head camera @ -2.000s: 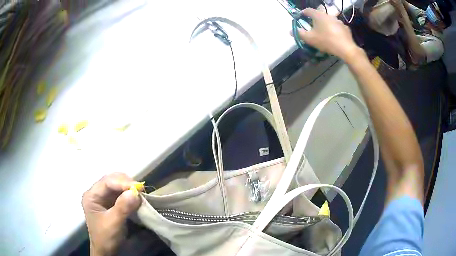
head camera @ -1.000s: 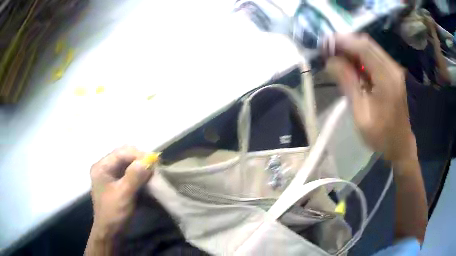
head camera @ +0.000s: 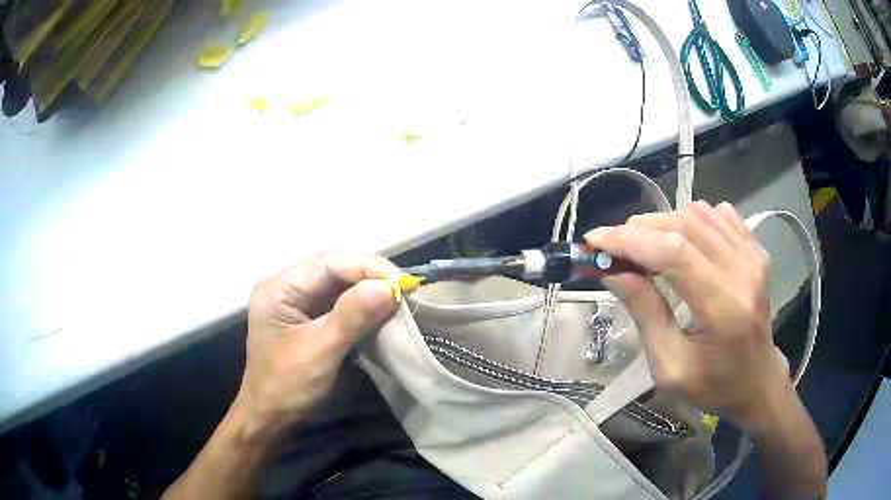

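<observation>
The cream-beige tote bag (head camera: 488, 410) lies across my lap with its mouth open, showing a dark toothed zipper (head camera: 508, 376) and a film-wrapped metal cluster (head camera: 600, 334). My left hand (head camera: 318, 327) pinches the bag's left top corner, where a yellow corner end (head camera: 405, 284) sticks out. My right hand (head camera: 699, 303) holds a thread burner (head camera: 547, 263) by its dark reddish-brown handle. Its metal shaft points left and its tip is at the yellow end; whether they touch is hard to tell.
On the white table (head camera: 322, 166) lie green-handled scissors (head camera: 711, 73), a corded small tool (head camera: 623, 34), a dark rounded block (head camera: 762, 29) and yellow offcuts (head camera: 309, 104). Bundled pieces (head camera: 83, 44) sit at upper left. Long bag handles (head camera: 684, 117) arch over the table edge.
The scissors have left my right hand and lie on the table. My right hand has come back to the bag's left corner, now with the burner. My left hand still pinches the corner.
</observation>
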